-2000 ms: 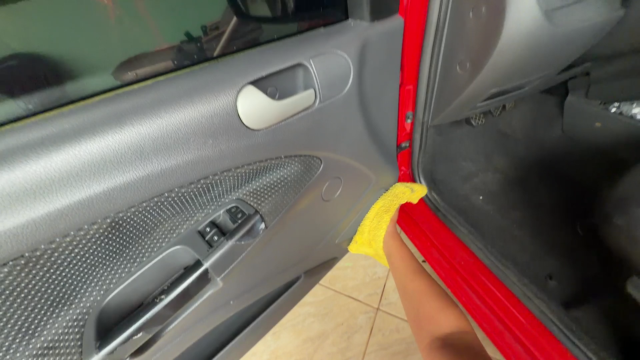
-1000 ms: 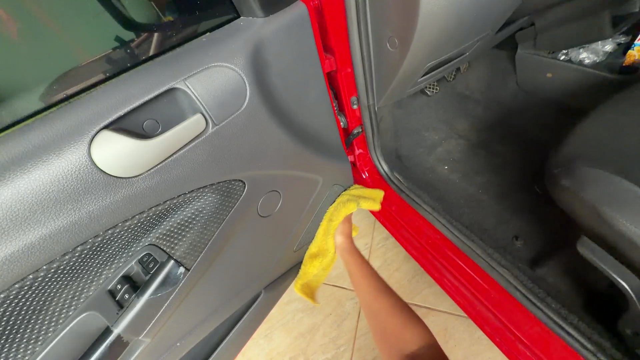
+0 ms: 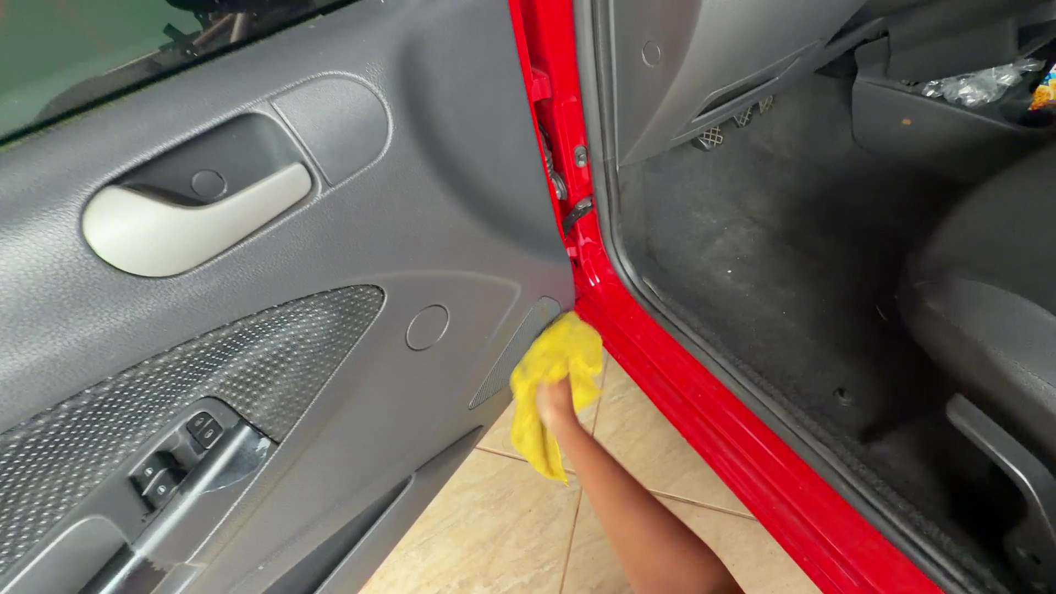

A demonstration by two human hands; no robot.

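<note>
My right hand holds a yellow cloth, bunched around the fingers, with a loose end hanging below. The cloth is at the lower hinge-side corner of the open car door's grey inner panel, beside a small speaker grille and the near end of the red door sill. Most of the fingers are hidden by the cloth. The forearm comes up from the bottom edge. My left hand is out of view.
A silver inner door handle and window switches are on the door panel. At right are pedals, dark floor carpet and a seat. Floor tiles show in the gap between door and sill.
The cloth has bunched up around the hand; one second ago it was stretched out longer, one end over the red sill. The view has shifted right and nearer since two seconds ago.
</note>
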